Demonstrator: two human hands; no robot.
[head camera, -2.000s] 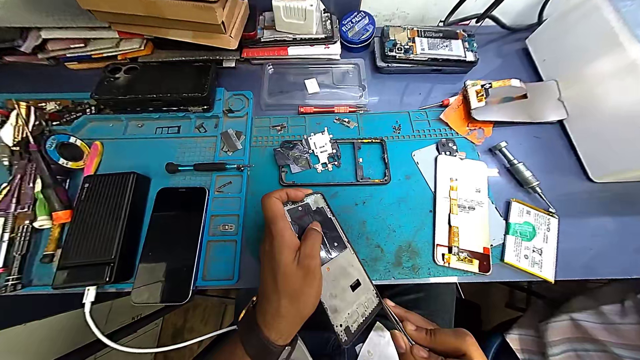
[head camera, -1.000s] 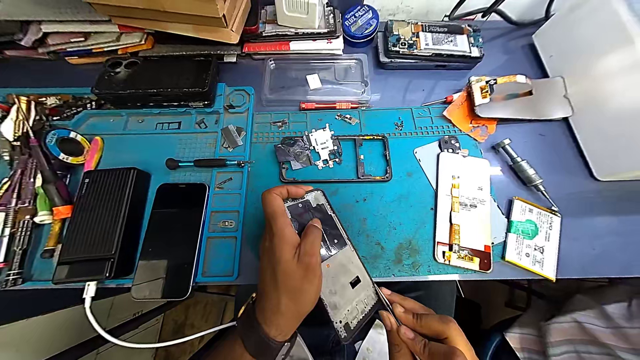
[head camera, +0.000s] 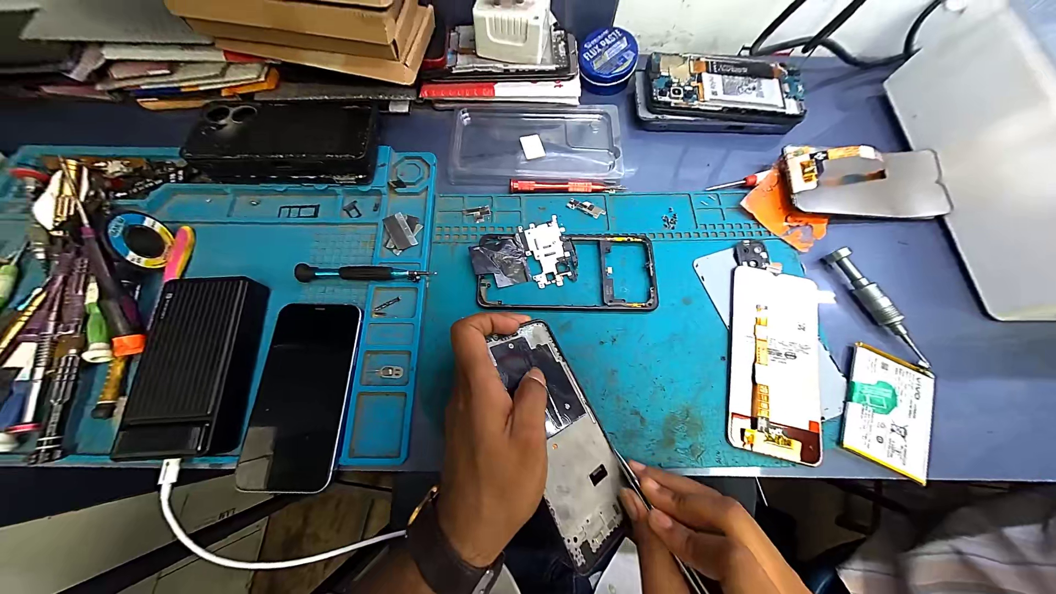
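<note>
My left hand (head camera: 499, 429) grips a phone's metal mid-frame (head camera: 569, 462), its thumb on the dark film of the upper part. The frame is tilted over the near edge of the mat. My right hand (head camera: 701, 528) holds a slim metal tool (head camera: 631, 474) whose tip meets the frame's right edge; the tip's shape is unclear. Beyond, a black phone housing (head camera: 648, 276) lies on the teal repair mat (head camera: 660, 412), with a silver metal shield plate (head camera: 546, 252) and dark film on its left part. To the right lie a display panel (head camera: 775, 363) with flex cables and a phone battery (head camera: 889, 412).
At left are a black power bank (head camera: 194, 363) with a white cable (head camera: 272, 565), a smartphone (head camera: 301, 396) and many hand tools (head camera: 91, 305). A screwdriver (head camera: 363, 273) lies mid-left. Farther back are a clear plastic tray (head camera: 577, 140) and a flux paste tin (head camera: 609, 58).
My right hand has moved slightly up along the frame's right edge with the slim tool. My left hand keeps its hold on the frame.
</note>
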